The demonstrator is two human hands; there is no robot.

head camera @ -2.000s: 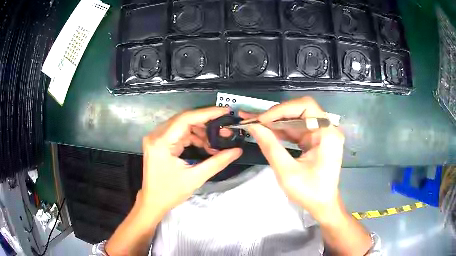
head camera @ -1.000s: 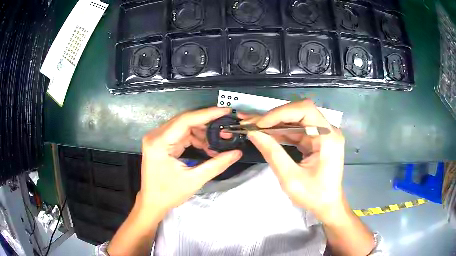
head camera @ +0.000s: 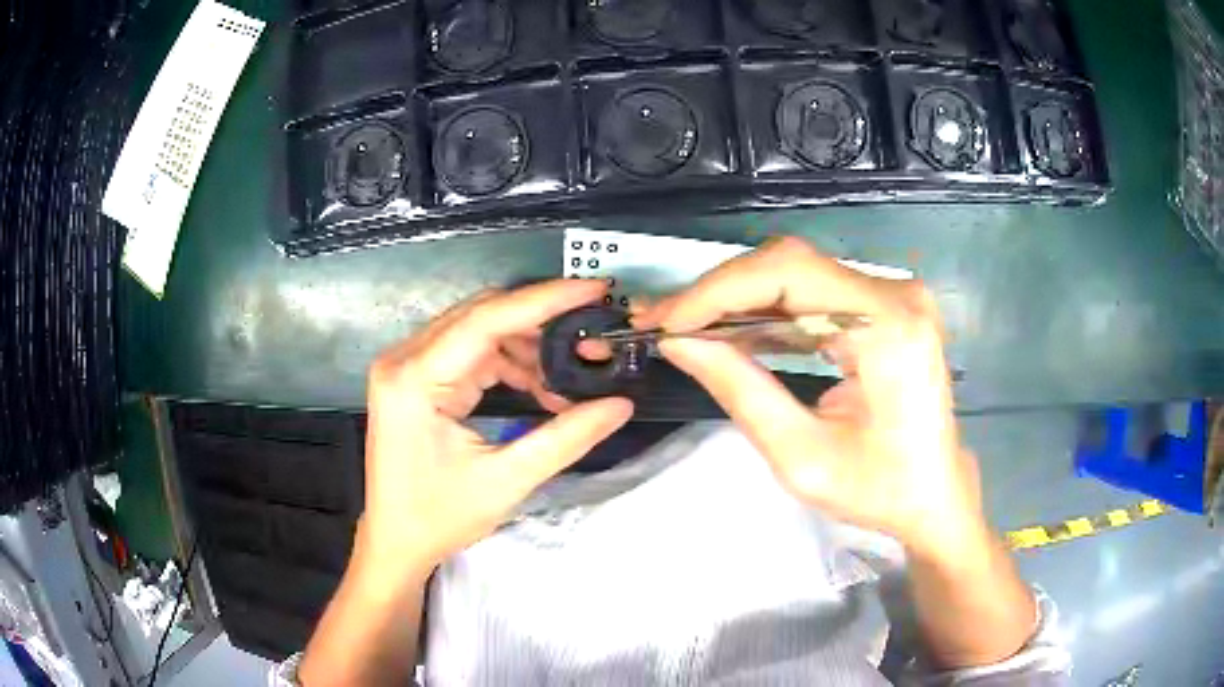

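My left hand [head camera: 470, 403] holds a round black part [head camera: 567, 365] by its edge between thumb and fingers, above the bench's near edge. My right hand [head camera: 819, 389] holds thin metal tweezers [head camera: 752, 326] like a pen. The tweezer tips point left and lie over the middle of the black part, near a small bright dot. Whether they grip anything is too small to tell. A white adhesive sheet [head camera: 592, 254] with small dark rings lies on the bench behind and partly under my hands in the view.
A black blister tray [head camera: 537, 196] with round shapes in its pockets spans the far side. A stack of black trays [head camera: 54, 269] stands left, beside a spare white sheet [head camera: 175, 134]. A clear tray [head camera: 1199, 161] is at right. A blue stool [head camera: 1141, 450] stands beyond the bench edge.
The view has shifted slightly, so the tray and sheet sit higher. My hands keep their grips. The tweezers stay over the black part, with their tips a little differently placed.
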